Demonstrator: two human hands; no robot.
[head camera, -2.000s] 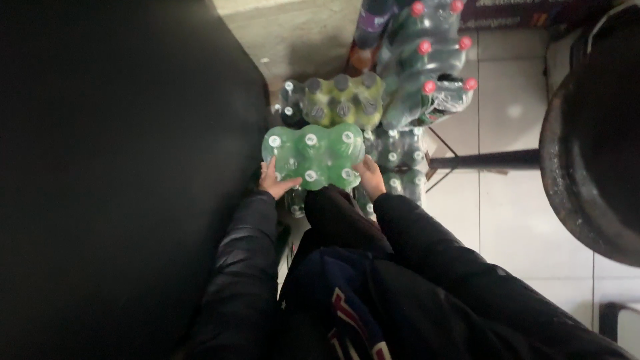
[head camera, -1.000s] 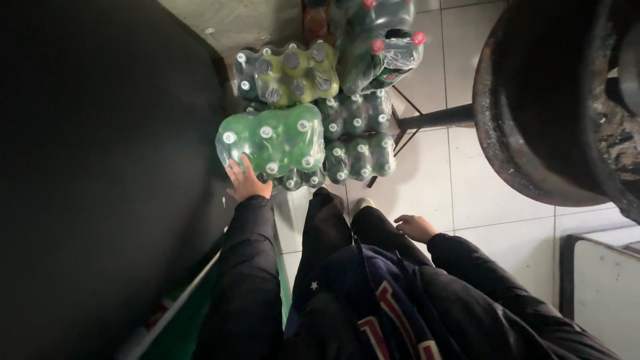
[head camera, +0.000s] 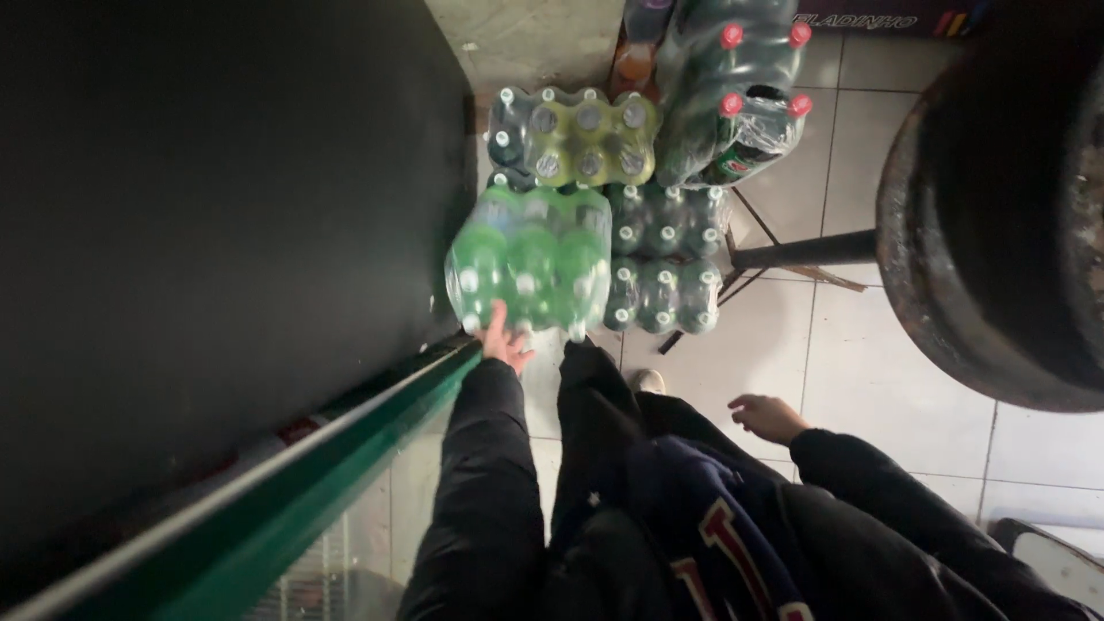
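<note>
A shrink-wrapped pack of green bottles with white caps (head camera: 530, 250) leans toward me, its caps facing my body. My left hand (head camera: 504, 338) touches the capped end of it, fingers spread. My right hand (head camera: 768, 418) hangs over the floor at the right, fingers loosely curled, with nothing seen in it. Behind the green pack lies a wrapped pack of yellow-green bottles with grey caps (head camera: 591, 138) on darker packs. Two packs of dark bottles with white caps (head camera: 664, 293) stand just right of the green one.
Large wrapped bottles with red caps (head camera: 733, 103) stand at the back. A round, rusty metal vessel (head camera: 914, 233) and its dark bar are at the right. A black panel (head camera: 233, 190) fills the left, above an open green-edged door (head camera: 379, 431). The floor is pale tile (head camera: 906, 345).
The green pack has left my right hand, which has moved right and toward my body. Between one second ago and now, the pack has tipped so that its caps face me.
</note>
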